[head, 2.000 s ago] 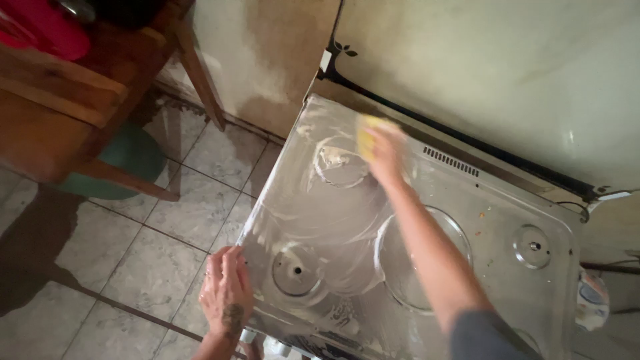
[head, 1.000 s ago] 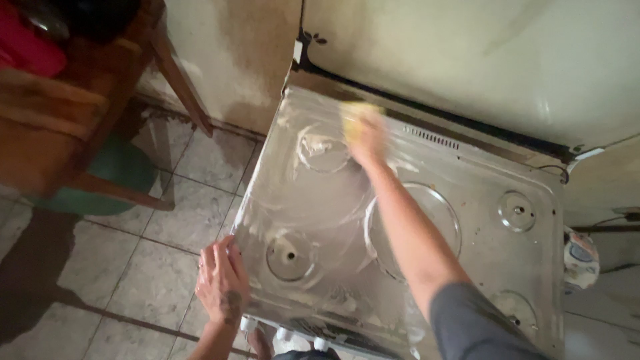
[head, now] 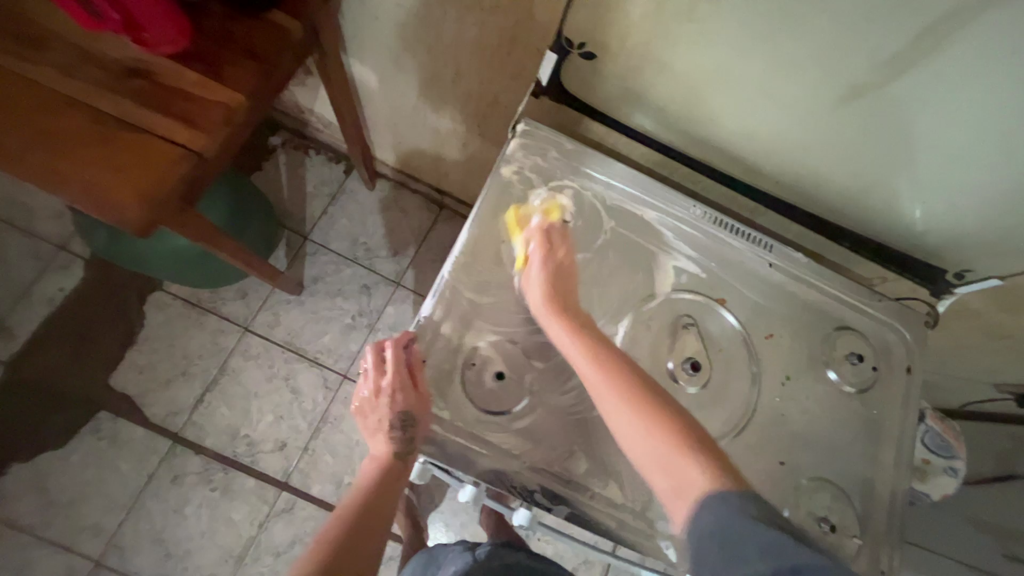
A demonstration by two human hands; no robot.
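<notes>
My right hand [head: 550, 268] holds a yellow sponge [head: 520, 226] flat against the metal top of a gas stove [head: 592, 320], at the burner recess on the far left. Whitish suds and smears lie around the sponge and over the stove's left side. My left hand [head: 392, 392] rests on the left edge of the stove, its fingers over the rim. Several round burner recesses show without grates, the largest [head: 690, 364] in the middle. Small dark crumbs dot the right side. White knobs [head: 468, 492] line the front.
Behind the stove its pale raised lid [head: 800, 112] stands near the wall. A wooden table [head: 104, 152] is at the upper left, with a pink-red item [head: 156, 24] on it and a green rounded container [head: 216, 232] below. Tiled floor [head: 248, 400] lies left of the stove.
My right hand has moved with the sponge from the stove's back edge to the far-left burner recess. My left hand stays at the left edge.
</notes>
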